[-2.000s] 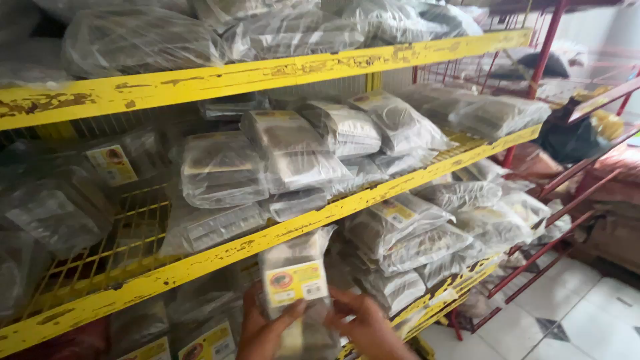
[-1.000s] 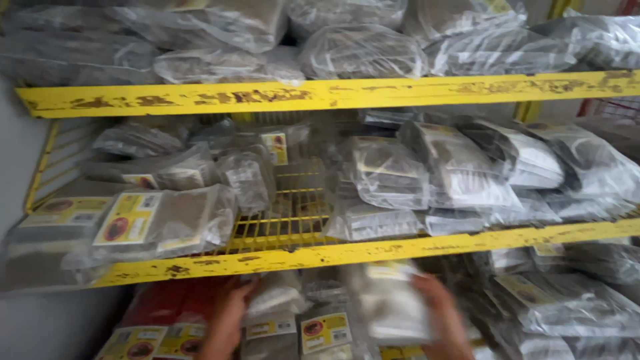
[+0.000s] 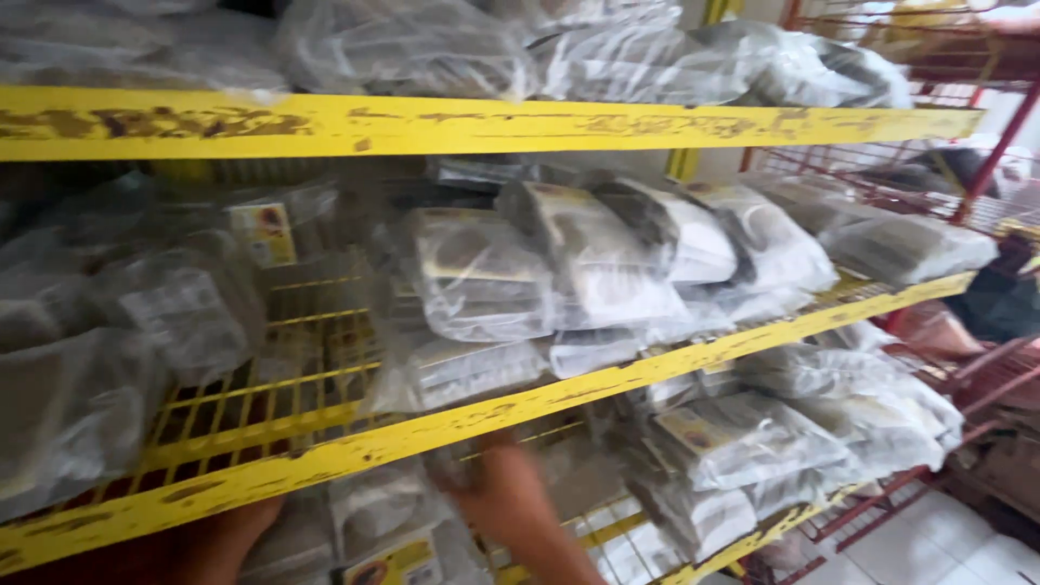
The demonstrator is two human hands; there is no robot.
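My right hand [image 3: 508, 491] reaches into the lower shelf, beside a plastic-wrapped packet with a yellow label [image 3: 398, 561]; its fingers are blurred and partly hidden under the yellow shelf edge. At the lower left, my left hand [image 3: 248, 520] is mostly hidden behind that edge, left of the same packets, and its fingers do not show. More clear plastic bags of flat packets [image 3: 487, 276] lie stacked on the middle shelf above my hands. Other bagged packets [image 3: 756, 439] are piled on the lower shelf to the right.
The yellow metal shelf edge [image 3: 487, 414] with chipped paint crosses just above my hands. A higher shelf edge [image 3: 487, 126] carries more bags. Yellow wire grating [image 3: 244, 406] shows between bags at left. A red metal rack [image 3: 991, 162] and white floor tiles [image 3: 902, 552] are at right.
One second ago a pale packet was at my right hand, below the shelf edge; now that hand reaches in under the edge and no such packet shows in it. The view has swung right.
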